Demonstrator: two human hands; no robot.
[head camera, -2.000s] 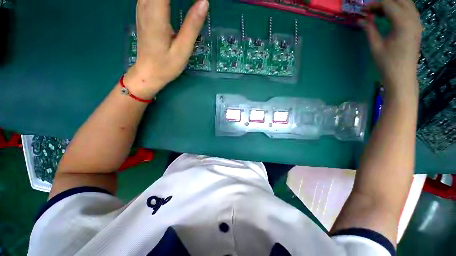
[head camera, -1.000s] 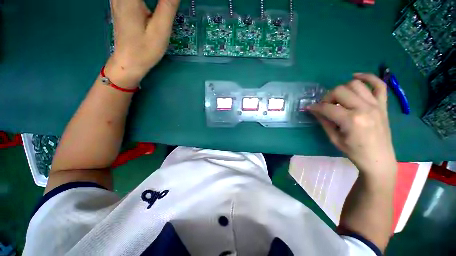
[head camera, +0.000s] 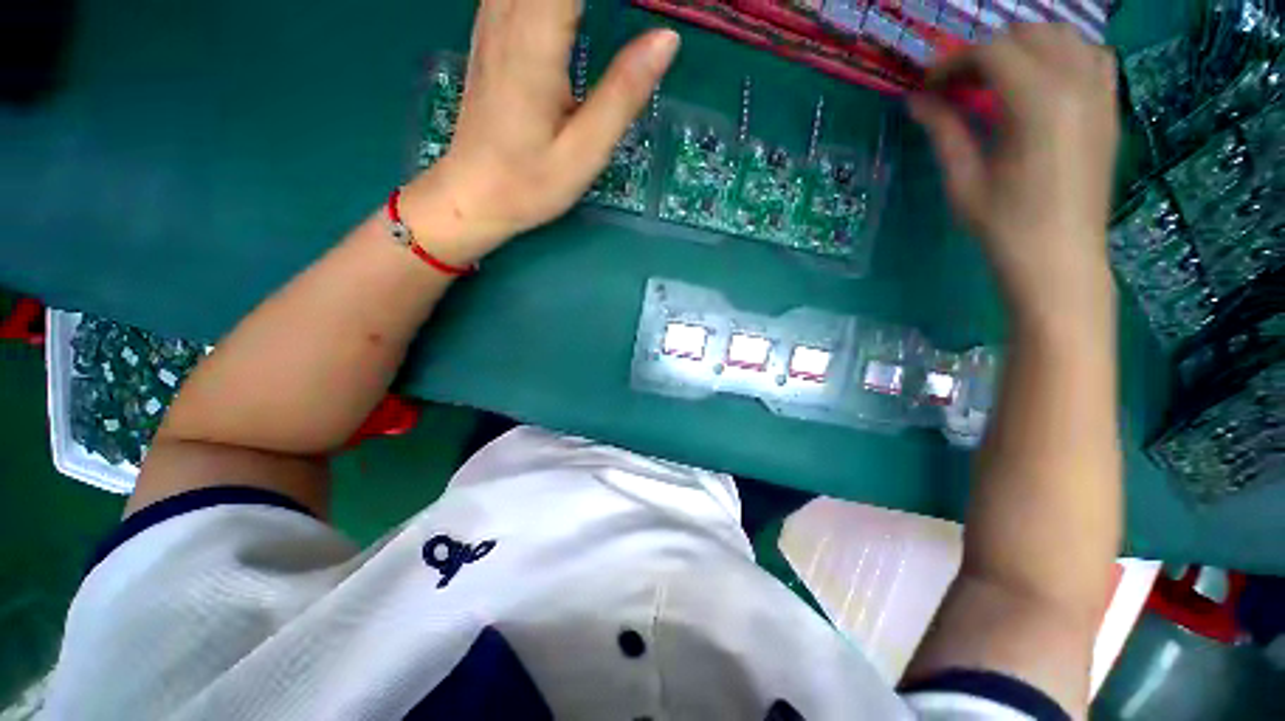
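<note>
A clear plastic holder (head camera: 754, 392) lies on the green mat. Three white-faced squares (head camera: 748, 349) sit in its left part and two smaller-looking ones (head camera: 884, 375) farther right; my right forearm hides its right end. A green circuit board panel (head camera: 772, 190) with coil wires lies in another clear holder beyond it. My left hand (head camera: 543, 141) is over this panel's left part, thumb spread, other fingers cut off by the top edge. My right hand (head camera: 1022, 134) is blurred at the near edge of a red stack with white squares (head camera: 902, 31); its grip is unclear.
Dark green board stacks (head camera: 1219, 240) stand at the right of the mat. A white bin of small green pieces (head camera: 59, 402) is at the lower left, beside red stool parts. A pale sheet (head camera: 881, 563) lies below the bench edge, between my torso and right arm.
My right hand has moved from the near holder up to the red stack. Two white-faced squares now show in the holder's right part. The view has shifted; my left hand stays over the panel.
</note>
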